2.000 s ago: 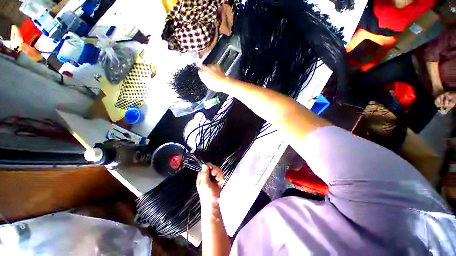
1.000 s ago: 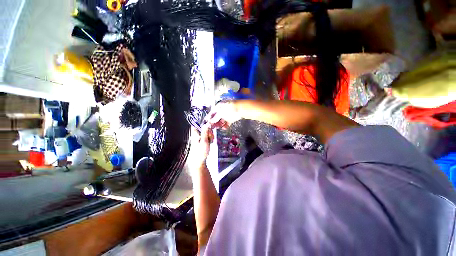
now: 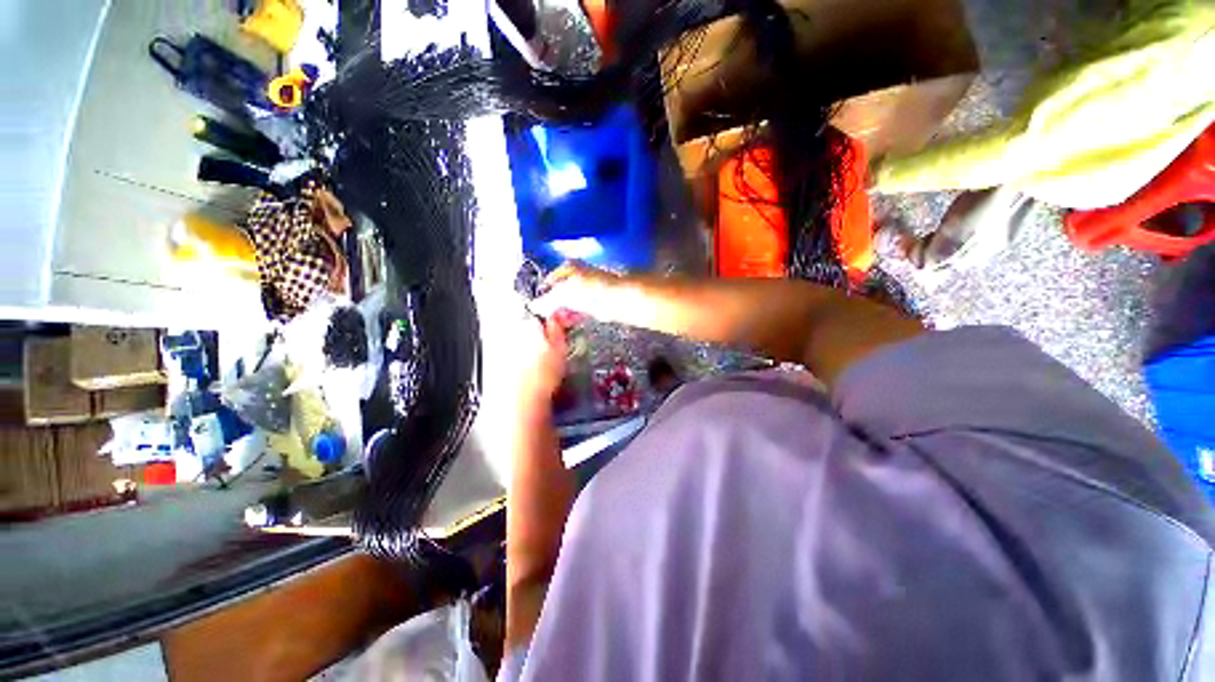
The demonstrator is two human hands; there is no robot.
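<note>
A long heap of thin black cables [image 3: 433, 253] runs along the white bench [image 3: 489, 200], its ends fanned at the near bench end. My left hand [image 3: 554, 333] and my right hand [image 3: 570, 291] meet at the bench's right edge, fingertips together. Between them is a small dark looped cable piece [image 3: 529, 280], pinched in the fingers. Bright glare and small size hide which fingers hold what, and whether a small part is at the cable's end.
A blue bin [image 3: 580, 187] stands beyond my hands. An orange stool [image 3: 746, 227] and cardboard carton [image 3: 919, 60], both with cables over them, are at upper right. A checked cloth [image 3: 283, 253], dark pile of small parts [image 3: 345, 336] and blue cap [image 3: 328, 446] lie left of the cables.
My right hand has left the small-parts pile and come to my left hand, which has moved from the cable ends to the bench edge. The view has turned toward the bin and stool.
</note>
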